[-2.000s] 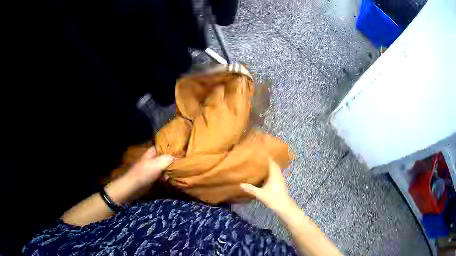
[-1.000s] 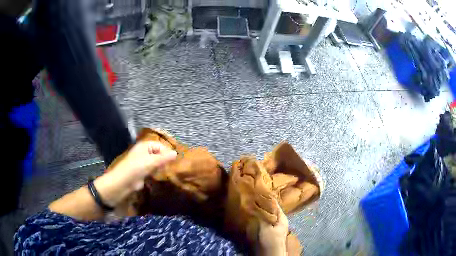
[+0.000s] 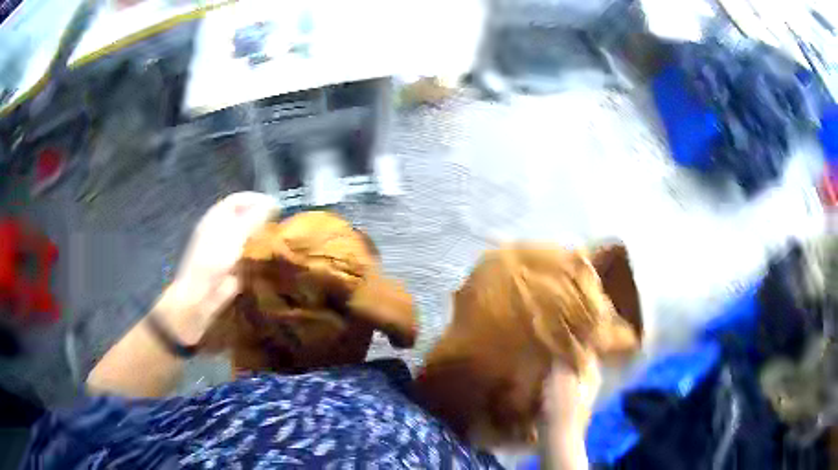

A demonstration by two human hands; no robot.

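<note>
A mustard-brown puffy jacket (image 3: 524, 312) hangs in two bunched parts in front of my body, one on each side. My left hand (image 3: 216, 257) is at the upper left edge of the left part and grips the cloth there, with the wrist band showing below. My right hand (image 3: 568, 408) is blurred and holds the lower right side of the right part. The cloth between the two parts is hidden low down, near my patterned sleeves and front.
A white table (image 3: 340, 46) with metal legs stands ahead. A blue bin with dark garments (image 3: 685, 115) is at the upper right. Another blue bin (image 3: 666, 376) with dark cloth is close at my right. A blurred red object (image 3: 26, 271) is at the far left.
The view has swung from a dark-clad person on the left to the aisle and table. The jacket has gone from one bundle to two bunched parts, and my hands have moved apart.
</note>
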